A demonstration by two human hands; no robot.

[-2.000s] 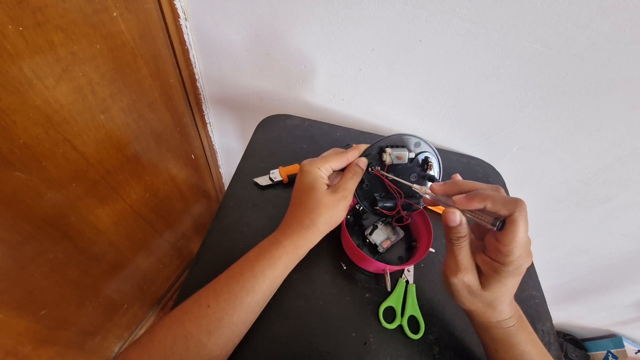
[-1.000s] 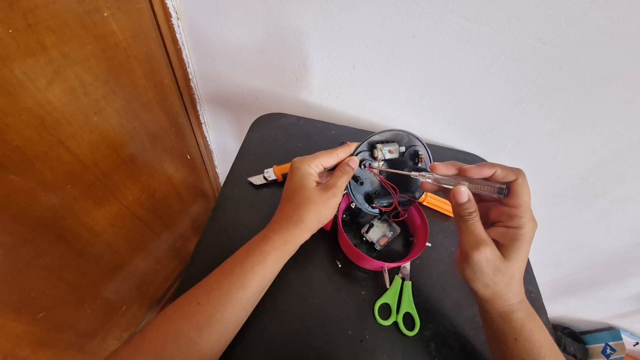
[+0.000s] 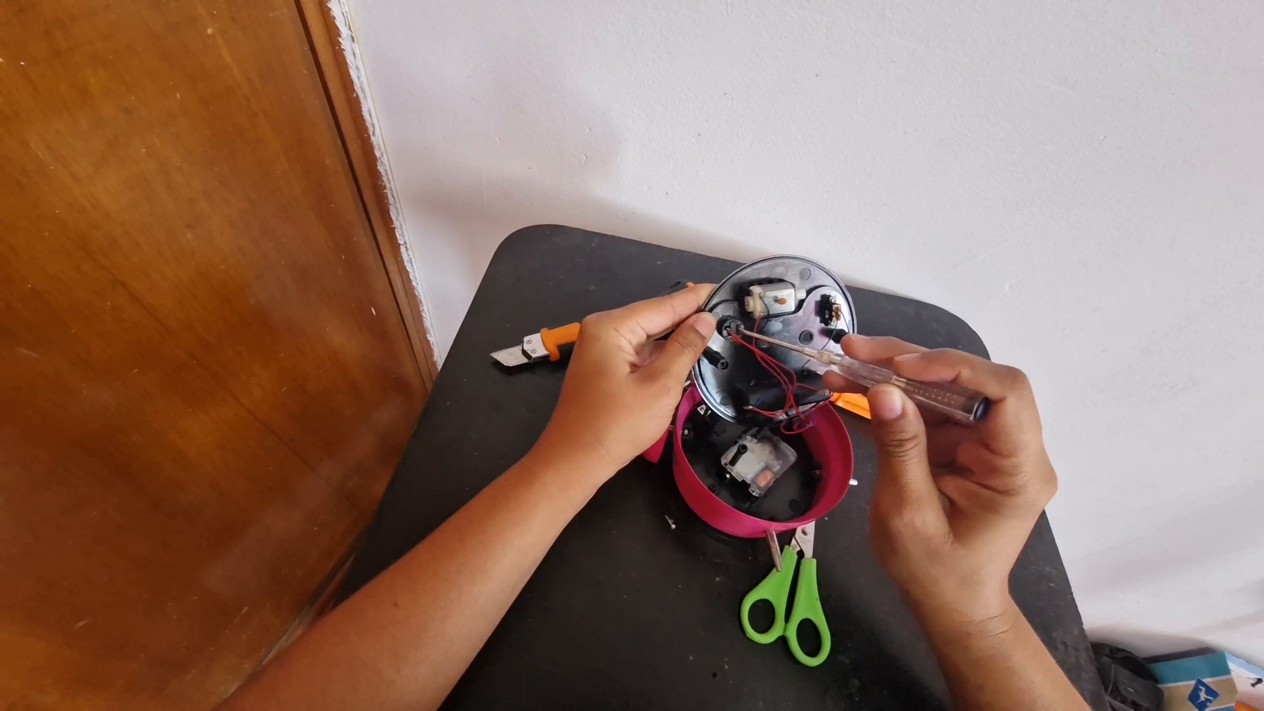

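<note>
My left hand (image 3: 632, 380) pinches the left rim of a round black plastic cover (image 3: 780, 341), tilted up above an open pink round housing (image 3: 721, 513). A small motor (image 3: 775, 298) and red wires (image 3: 780, 375) are on the cover's inner face. In my right hand (image 3: 948, 464) is a screwdriver with a clear handle (image 3: 918, 390); its tip touches or nearly touches a black post near my left thumb. Inside the housing sits a clear plastic gearbox (image 3: 758, 461). Green-handled scissors (image 3: 790, 602) lie just below the housing.
On the black table (image 3: 583, 632), a utility knife (image 3: 538, 346) lies left of my left hand. An orange object (image 3: 851, 403) shows behind the housing's right side. A white wall (image 3: 790, 118) stands behind, a wooden door (image 3: 178, 296) at the left, and a blue box (image 3: 1190, 671) at the lower right.
Compared with two seconds ago, the screwdriver lies at a flatter angle, and more of the orange object shows. Both hands have kept their holds.
</note>
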